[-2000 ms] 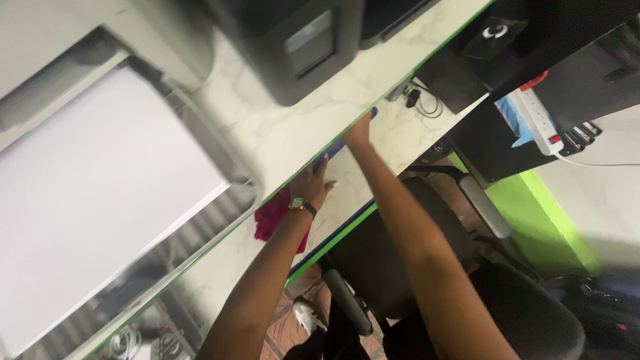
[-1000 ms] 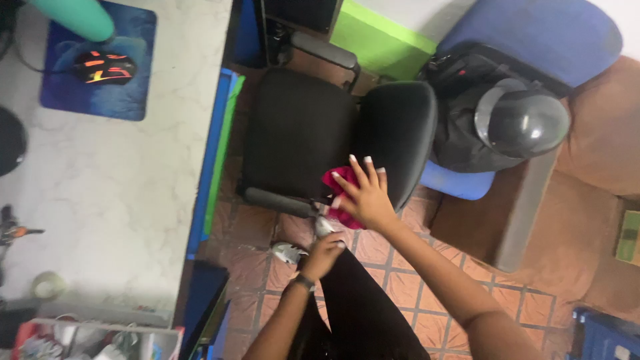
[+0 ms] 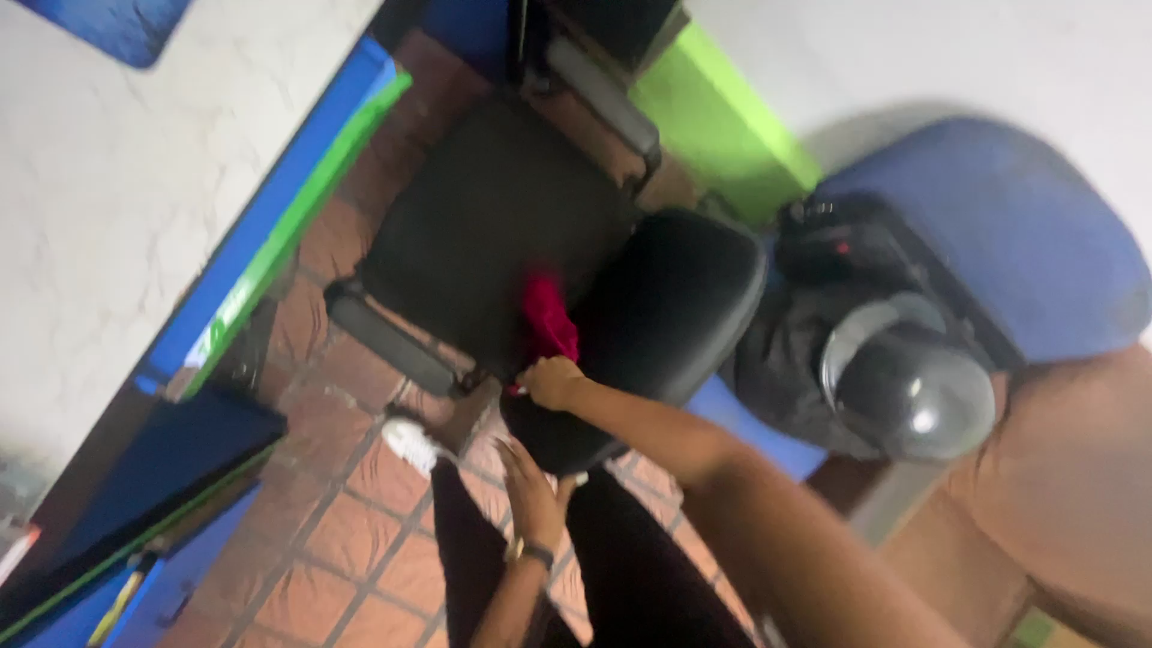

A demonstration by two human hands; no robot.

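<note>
My right hand (image 3: 553, 382) grips a crumpled magenta cloth (image 3: 551, 317), which hangs over the black office chair between its seat (image 3: 486, 225) and its backrest (image 3: 693, 306). Part of the cloth is blurred. Below it, near the lower end of the backrest, my left hand (image 3: 533, 495) is held with fingers extended and nothing in it; a watch is on that wrist. Whether the left hand touches the backrest cannot be told.
A marble-patterned desk (image 3: 162, 162) with a blue and green edge runs along the left. A blue chair (image 3: 981, 234) bearing a dark bag (image 3: 783, 360) and a helmet (image 3: 913, 391) stands right, beside a brown sofa (image 3: 1062, 468). An armrest (image 3: 396, 337) juts toward my foot.
Two seconds ago both hands were over the marble-patterned desk; now they are at the black chair. Since one second ago, my right hand has gone from spread over the magenta cloth to gripping it.
</note>
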